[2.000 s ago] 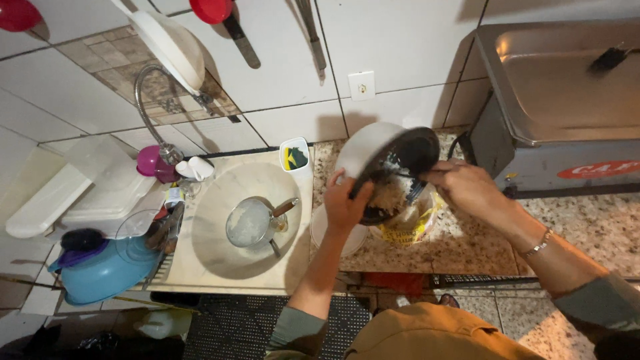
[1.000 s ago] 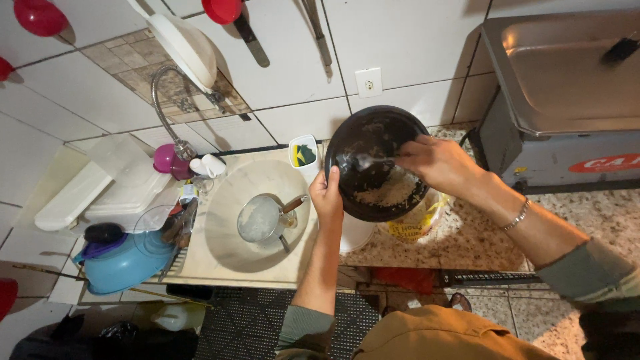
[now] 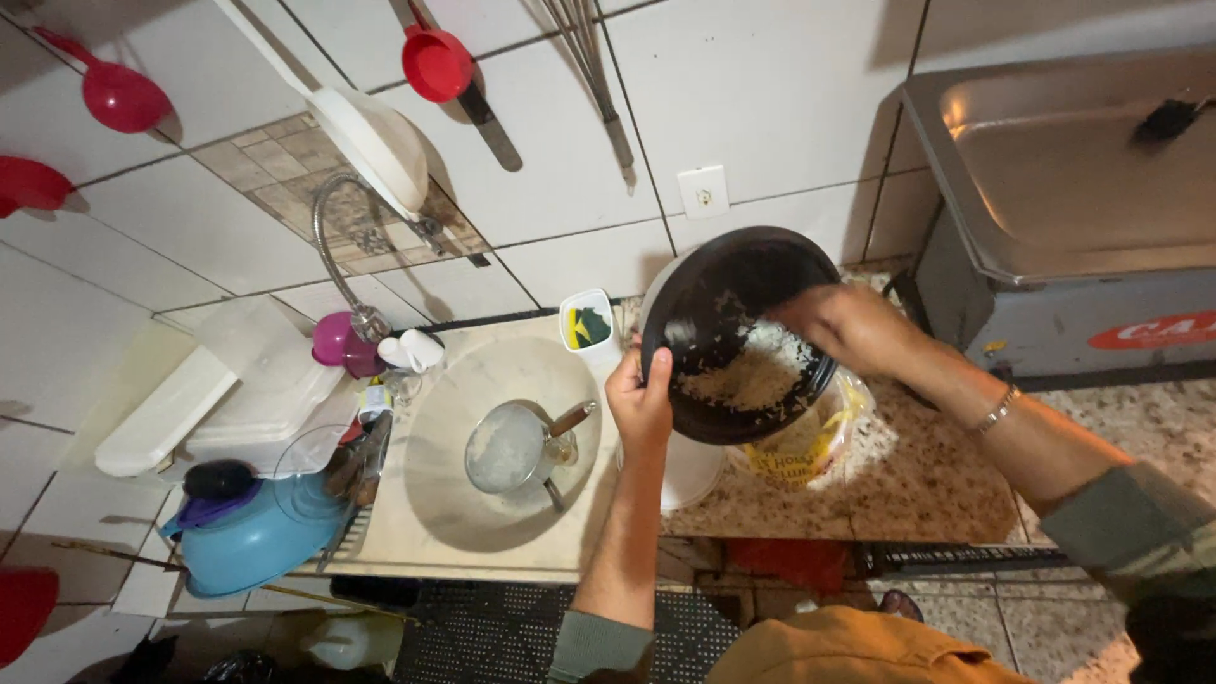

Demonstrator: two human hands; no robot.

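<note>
A dark round pot point(image 3: 708, 285) is tilted above the granite counter, with white rice point(image 3: 750, 375) lying along its lower inside. My left hand point(image 3: 643, 394) grips the pot's left rim, thumb on the edge. My right hand point(image 3: 841, 328) reaches over the right rim, its blurred fingers above the rice; whether it holds a utensil cannot be told. Beneath the pot, a clear plastic bag with yellow print point(image 3: 803, 451) lies on the counter, beside a white round lid or container point(image 3: 692, 470) that the pot partly hides.
A wire-mesh strainer point(image 3: 506, 448) rests in the round sink point(image 3: 427, 494) at left. Behind it stands a white container with a sponge point(image 3: 587, 323). A blue basin point(image 3: 256, 541) and plastic containers point(image 3: 275, 418) crowd the far left. A metal tub point(image 3: 1073, 199) stands at right.
Over the last second the pot has tipped, and its rice lies nearer the lower right rim. My right hand has shifted toward that rim. The strainer remains in the sink.
</note>
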